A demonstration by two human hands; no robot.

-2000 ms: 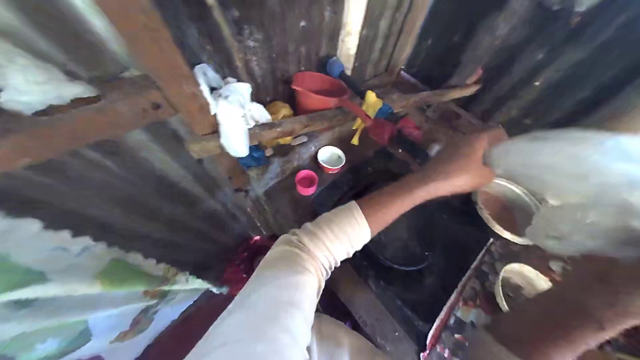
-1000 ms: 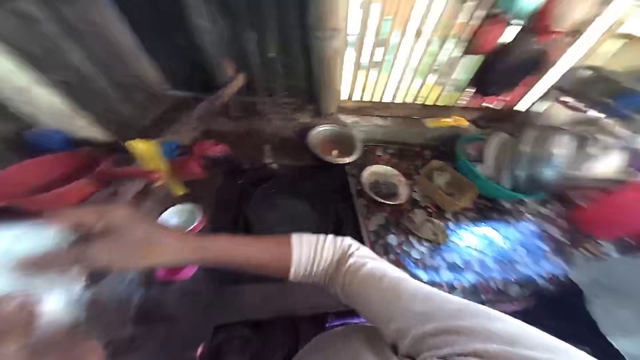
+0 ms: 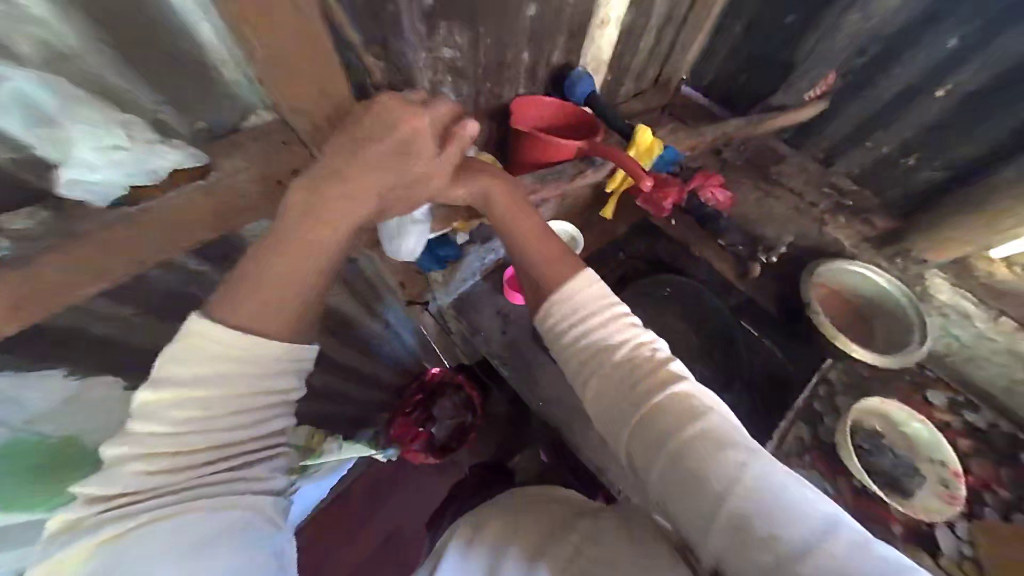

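Note:
My left hand [image 3: 384, 156] and my right hand [image 3: 474, 182] are together at the wooden ledge, upper left of centre, the left one over the right. The fingers overlap, so what they hold is hidden. Just below them hangs a white plastic bag [image 3: 406, 234], with a blue plastic piece [image 3: 438, 253] beside it. To the right of the hands a red plastic dipper [image 3: 552, 132] rests on the ledge, its handle pointing right. A yellow plastic bag [image 3: 638, 164] lies across the dipper's handle. A white cup [image 3: 566, 235] and a pink cup [image 3: 514, 286] stand behind my right forearm.
A metal bowl [image 3: 866, 312] and a light-coloured bowl [image 3: 902, 458] stand at the right. A dark round pan [image 3: 680, 320] is right of my right forearm. Below the hands is a dark red container [image 3: 436, 416]. A wooden beam [image 3: 144, 220] runs along the corrugated wall.
The view swung right, then back left. Two seconds ago one hand was near a whitish plastic bag at the right; now both hands are together at the ledge, where the white bag is partly covered.

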